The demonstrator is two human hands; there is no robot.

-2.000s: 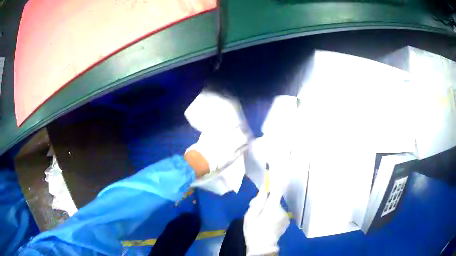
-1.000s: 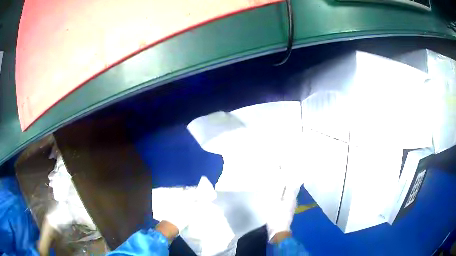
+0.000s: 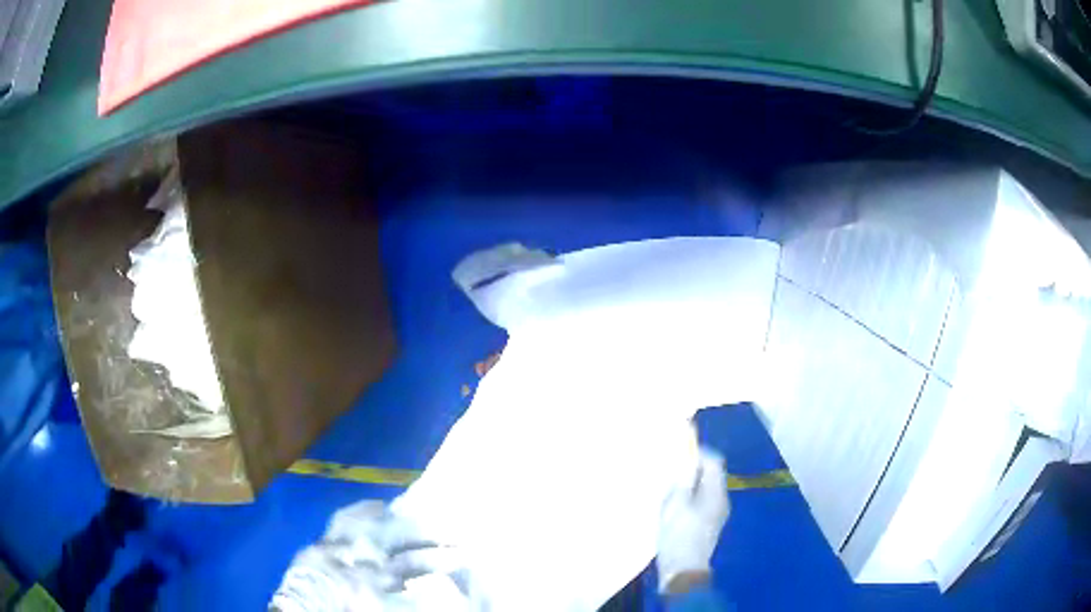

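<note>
A large white sheet or thin flattened wrapping (image 3: 598, 359) glares in the middle, from the dark area under the bench down to my hands; its details are washed out. My left hand (image 3: 371, 562), in a thin white glove, is on its lower left edge at the bottom of the view. My right hand (image 3: 694, 514), gloved in white with a bit of blue sleeve showing, grips its right edge. A grey-white flap (image 3: 509, 277) sticks out at its upper left corner.
An open brown carton (image 3: 293, 287) with white and clear wrapping (image 3: 180, 323) inside stands at left. White cartons (image 3: 873, 311) stand at right. The green bench (image 3: 574, 36) with a red mat (image 3: 215, 42) crosses the top. Blue floor has a yellow line (image 3: 359, 473).
The view has shifted, with more brown carton and less red mat showing. The crumpled white material near my left hand is now spread as one broad sheet between both hands.
</note>
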